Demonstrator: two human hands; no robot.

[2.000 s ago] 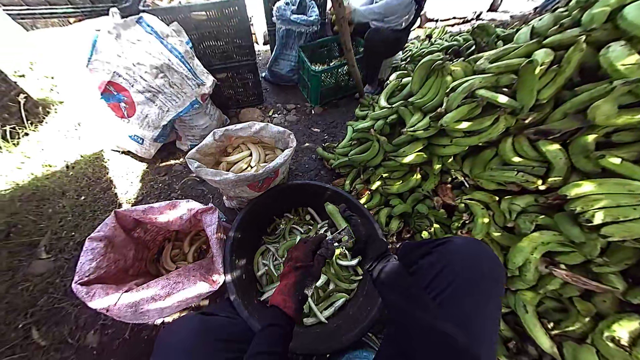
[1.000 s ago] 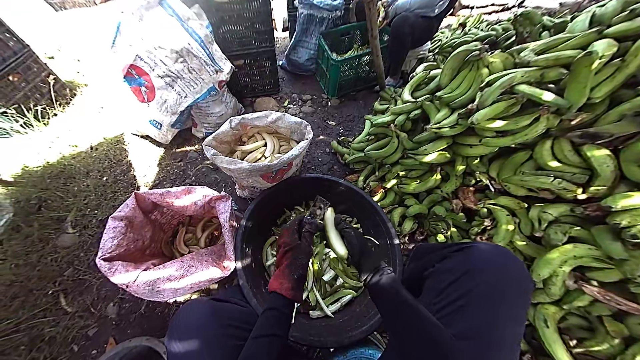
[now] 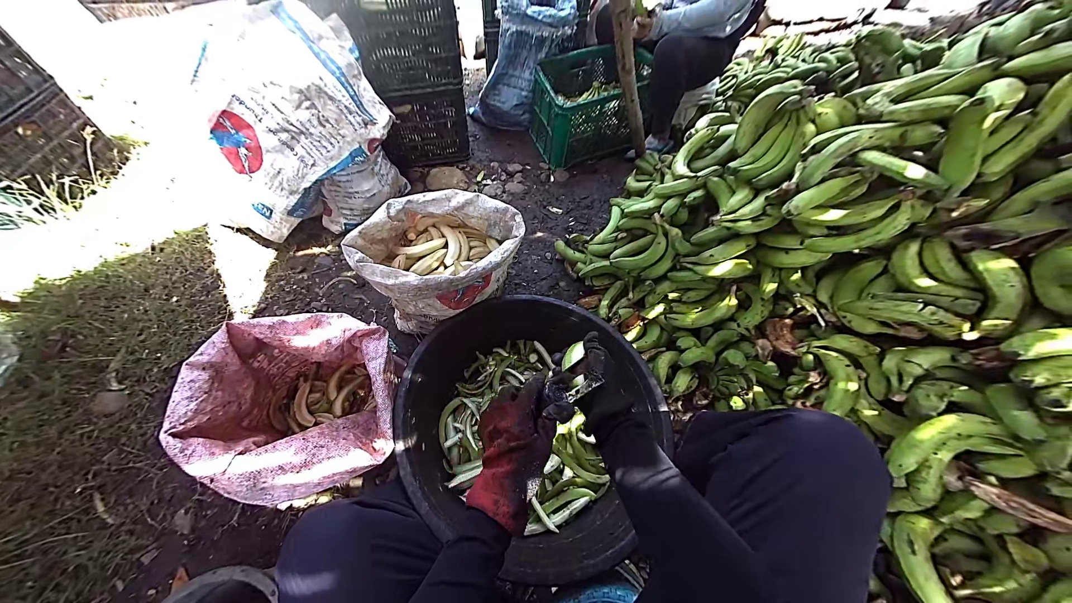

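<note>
Both hands wear gloves and meet over a black round tub. My left hand, in a red and black glove, has its fingertips beside my right hand; whether they hold anything is hidden. My right hand, in a black glove, is closed around a green plantain, mostly covered by the fingers. A small metallic edge, perhaps a blade, shows between the hands. Green and whitish strips of plantain peel lie in the tub below. Peeled plantains fill a white woven sack behind the tub.
A pink woven sack holding pale pieces stands left. Green plantains are heaped right. Behind are a bulky white sack, black crates, a green crate, a wooden post and a seated person.
One second ago a pale, peeled plantain showed between my hands; now a green-skinned one shows by my right hand. Two seconds ago a green one was also held there.
</note>
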